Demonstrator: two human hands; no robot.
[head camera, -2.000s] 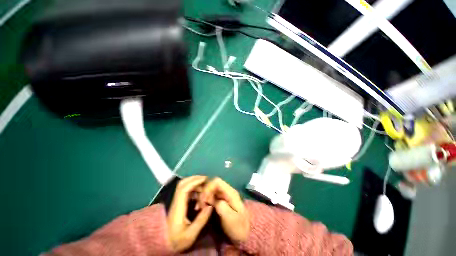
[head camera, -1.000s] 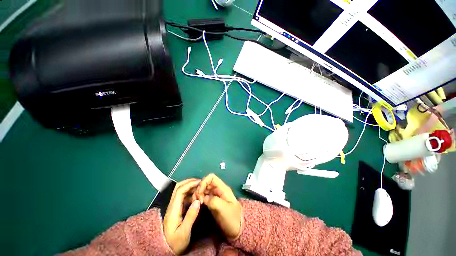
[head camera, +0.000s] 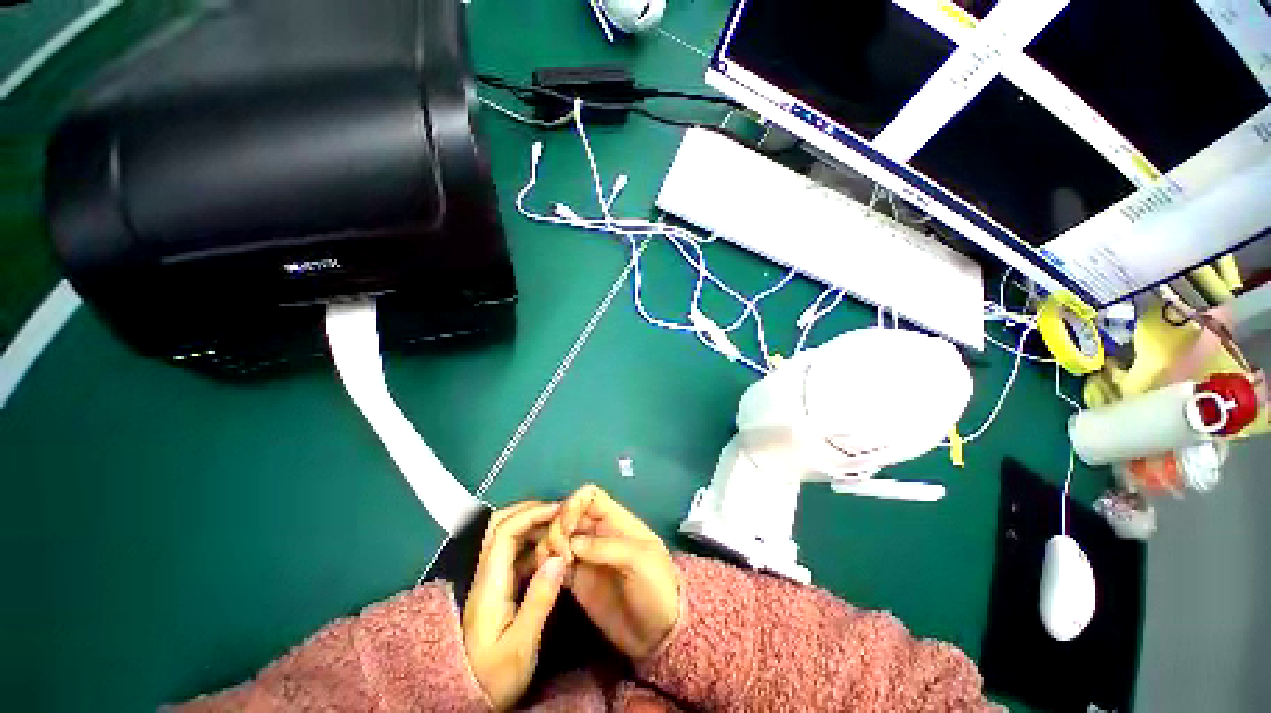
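My left hand (head camera: 510, 599) and my right hand (head camera: 622, 568) are together at the bench's near edge, fingers curled and fingertips touching. Whether something small is between the fingers cannot be told. A white security camera (head camera: 871, 404) stands on the green bench to the right of my hands, its rounded head to the upper right, its bracket foot towards me, a thin white stick beside it. A white label strip (head camera: 388, 418) runs from the black label printer (head camera: 300, 181) down to just beside my left hand. A tiny white piece (head camera: 626, 467) lies between my hands and the camera.
Thin white cables (head camera: 669, 234) lie tangled before the white keyboard (head camera: 822, 230). The monitor (head camera: 1025, 153) stands behind it. A black adapter (head camera: 583, 92) is beside the printer. At right are yellow tape (head camera: 1071, 334), a white bottle with red top (head camera: 1143, 425) and a mouse (head camera: 1068, 588) on a black pad (head camera: 1025, 529).
The picture is sharper than two seconds ago and the view has shifted slightly. My hands stay together in nearly the same place, with small finger movements. The camera and label strip have not visibly moved.
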